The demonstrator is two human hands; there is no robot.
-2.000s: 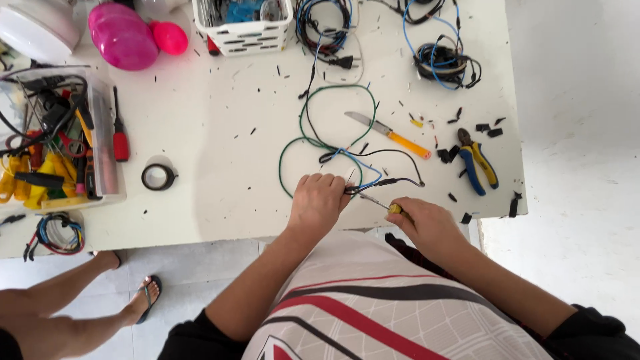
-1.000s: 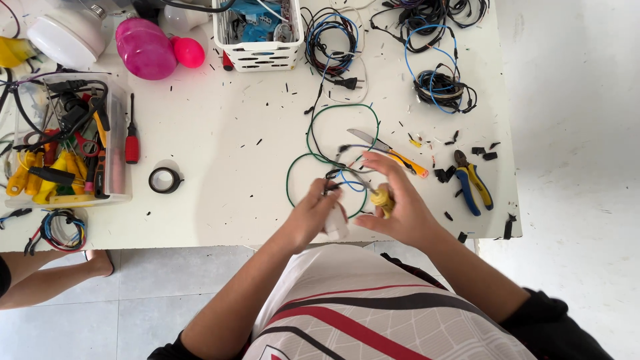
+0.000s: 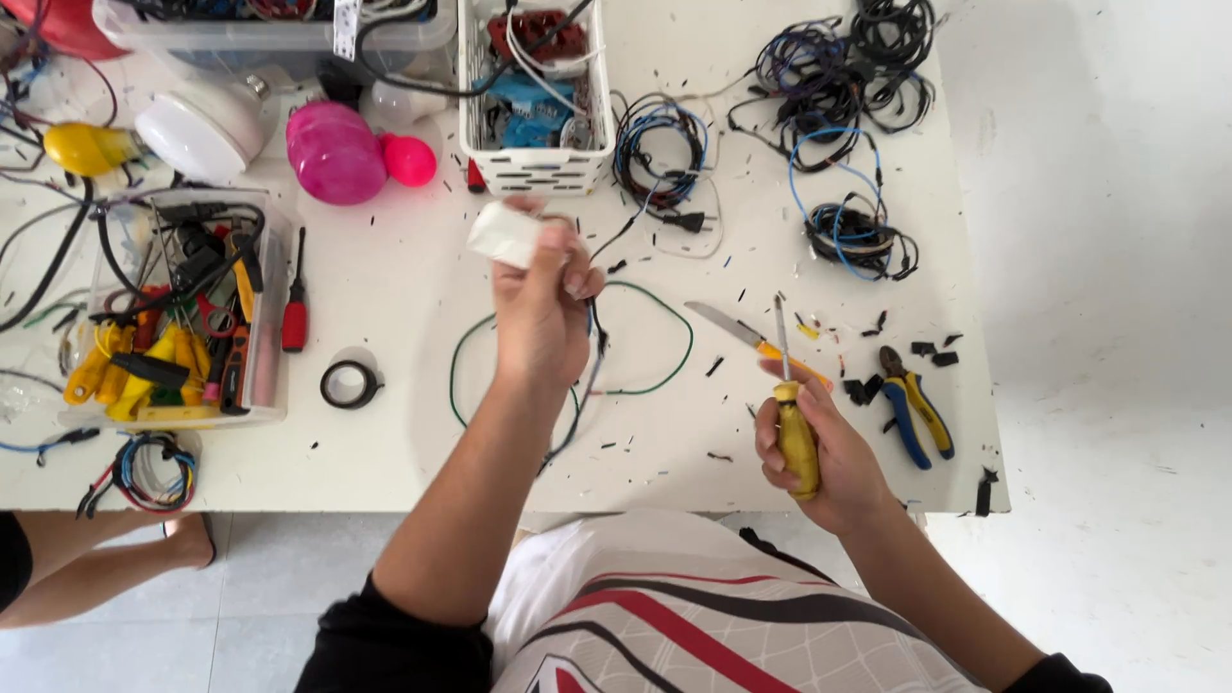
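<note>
My left hand (image 3: 544, 298) is raised above the table and grips a small white rectangular piece (image 3: 504, 234), blurred, whose kind I cannot tell. Dark and green wires (image 3: 693, 337) hang and loop below that hand onto the white table. My right hand (image 3: 833, 443) holds a screwdriver by its yellow handle (image 3: 797, 443), the metal shaft pointing away from me. Just beyond the screwdriver lies an orange-handled knife (image 3: 727, 322). Diagonal cutters with blue and yellow grips (image 3: 914, 409) rest to the right of my right hand.
A clear bin of tools (image 3: 274, 385), a red screwdriver (image 3: 296, 313) and black tape (image 3: 348, 385) lie left. Beyond stand a white basket (image 3: 544, 173), a pink bulb-shaped object (image 3: 337, 154) and coiled cables (image 3: 659, 154). Another person's legs (image 3: 106, 568) show past the table's near edge.
My hands were close together over the wires and are now apart. The left has moved forward with the white piece; the right has moved to the right with the screwdriver.
</note>
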